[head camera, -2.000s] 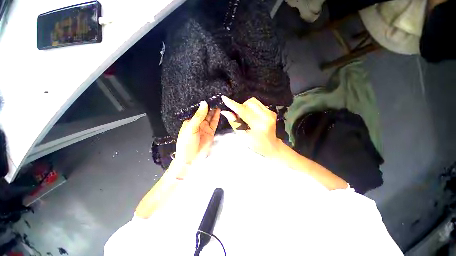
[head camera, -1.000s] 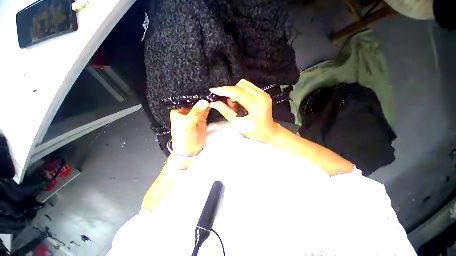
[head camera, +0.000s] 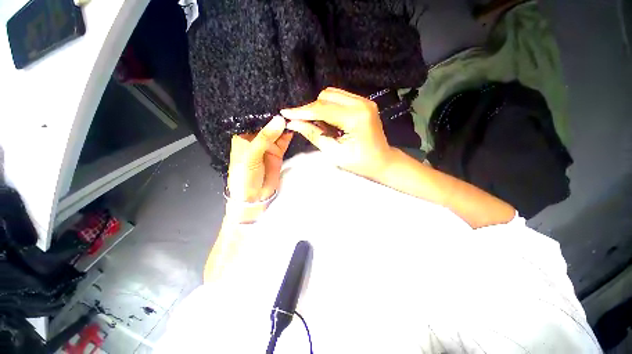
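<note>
A dark, nubby garment (head camera: 239, 59) hangs in front of me over my lap. A narrow black trim with silvery glints (head camera: 256, 118) runs along its near edge. My left hand (head camera: 255, 166) pinches the trimmed edge between thumb and fingers. My right hand (head camera: 346, 128) is just to its right, its thumb and index fingertips close together at the trim, almost touching my left thumb. A needle and thread cannot be made out. Something dark shows under my right fingers, too unclear to name.
A white table (head camera: 90, 76) with a black smartphone (head camera: 46, 31) is at upper left. Green cloth (head camera: 547, 62) and black cloth (head camera: 506, 148) lie at the right. A red patterned item (head camera: 95, 230) is at lower left. A black microphone-like object (head camera: 294, 280) is on my chest.
The view has shifted, so table and phone sit further left. My right fingertips have stayed near my left thumb, closing in at the trim. My left hand still pinches the edge.
</note>
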